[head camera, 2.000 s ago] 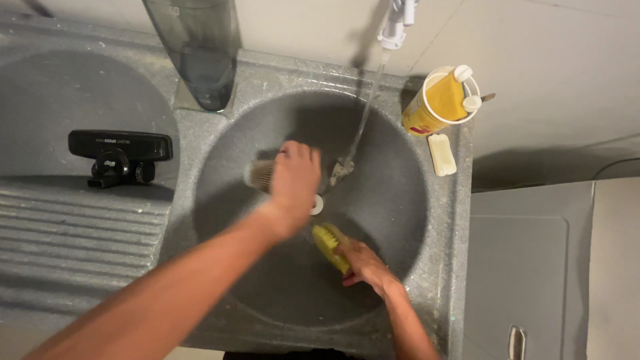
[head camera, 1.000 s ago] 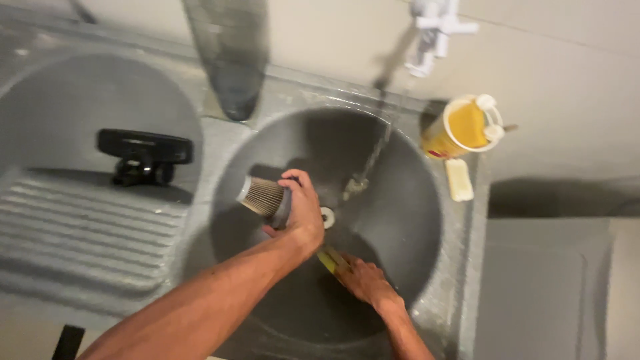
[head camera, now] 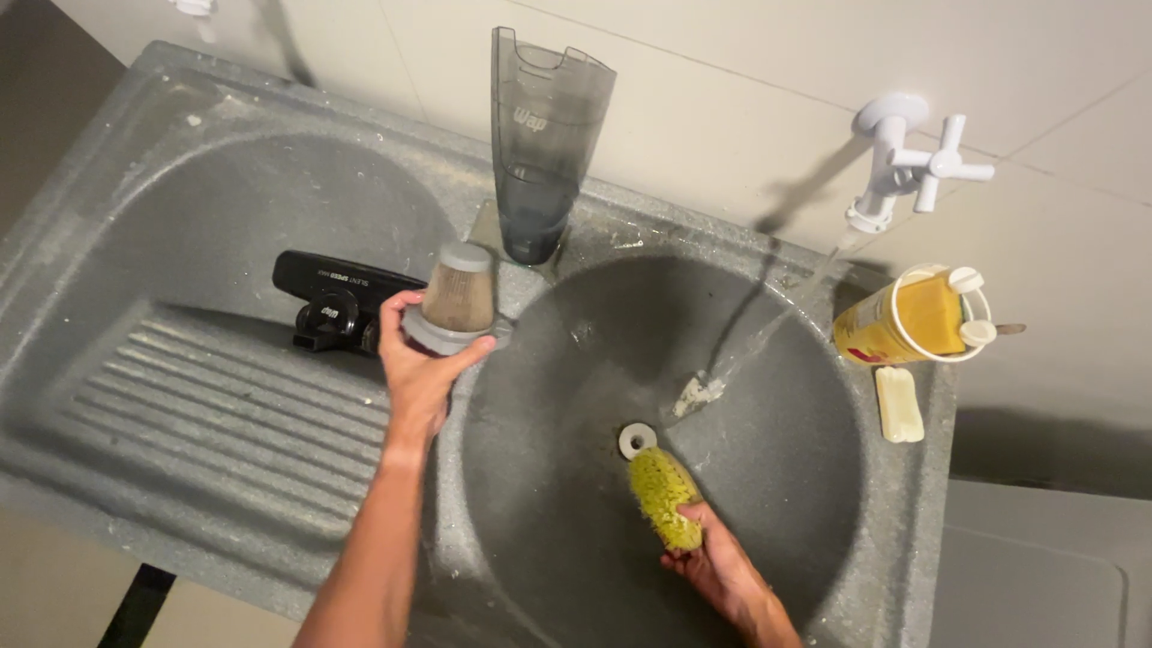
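Observation:
My left hand (head camera: 423,369) grips the grey rim of a pleated vacuum filter (head camera: 459,292), held upright over the divider between the two basins. In my right hand (head camera: 724,562) is a scrub brush with yellow-green bristles (head camera: 664,495), low in the round basin beside the white drain (head camera: 637,439). Water runs from the white tap (head camera: 886,180) into that basin. A black Wap vacuum floor head (head camera: 337,292) lies in the left basin, just behind my left hand. The smoky clear Wap dust container (head camera: 544,148) stands at the back ledge between the basins.
At the right back corner of the grey sink (head camera: 927,468) stands a yellow and white tub (head camera: 909,315) holding a yellow item with white caps. A pale bar of soap (head camera: 900,403) lies in front of it. The ribbed washboard (head camera: 234,405) slopes on the left.
My left hand has carried the filter from inside the round basin to the divider on the left and turned it upright. The brush remains in my right hand. The view has shifted.

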